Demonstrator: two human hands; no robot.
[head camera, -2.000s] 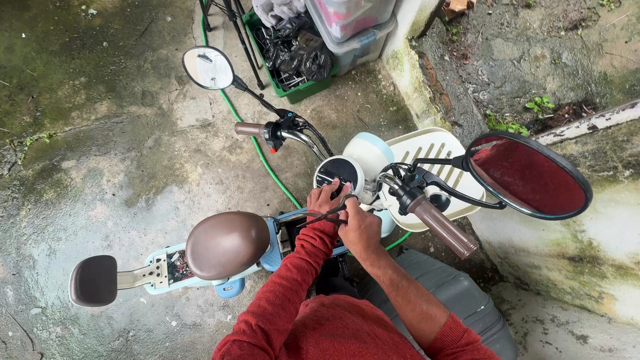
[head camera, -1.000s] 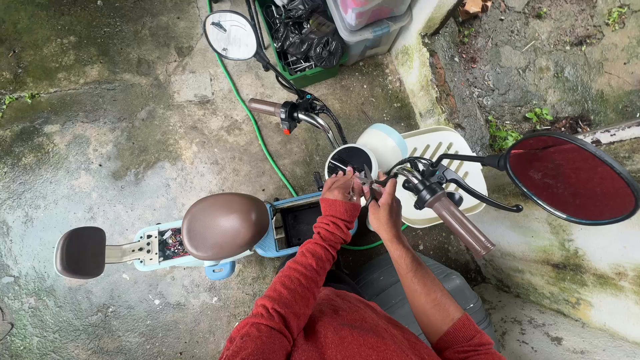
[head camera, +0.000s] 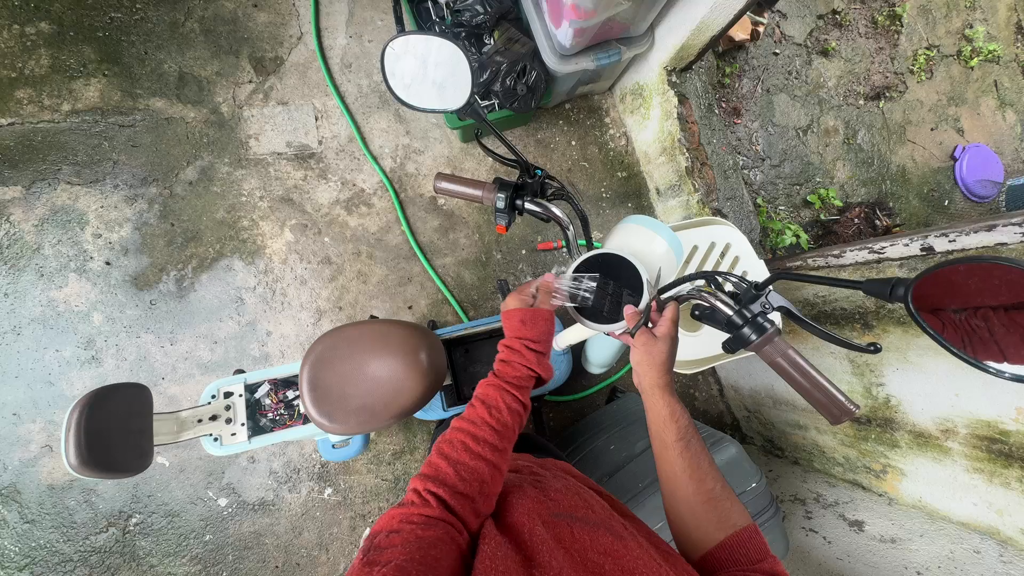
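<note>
An electric scooter with a brown saddle (head camera: 374, 376) stands below me. My left hand (head camera: 531, 294) holds a clear plastic film (head camera: 574, 289), blurred, over the round dark display (head camera: 612, 280) in the white headlamp housing. At the display's lower right edge, my right hand (head camera: 652, 340) is closed on scissors (head camera: 645, 314), whose blades point up beside the housing. The brown right grip (head camera: 806, 379) is to the right of that hand, and the brown left grip (head camera: 464, 188) is above my left hand.
A cream slatted basket (head camera: 720, 256) lies beyond the headlamp. Two mirrors stick out, one at top (head camera: 428, 72), one at right (head camera: 972, 312). A green hose (head camera: 376, 164) crosses the concrete. A grey hard case (head camera: 720, 456) stands by the wall.
My left hand has moved left from the display's lower edge, with the plastic film now in it. My right hand stays near the housing with the scissors. The view has come closer.
</note>
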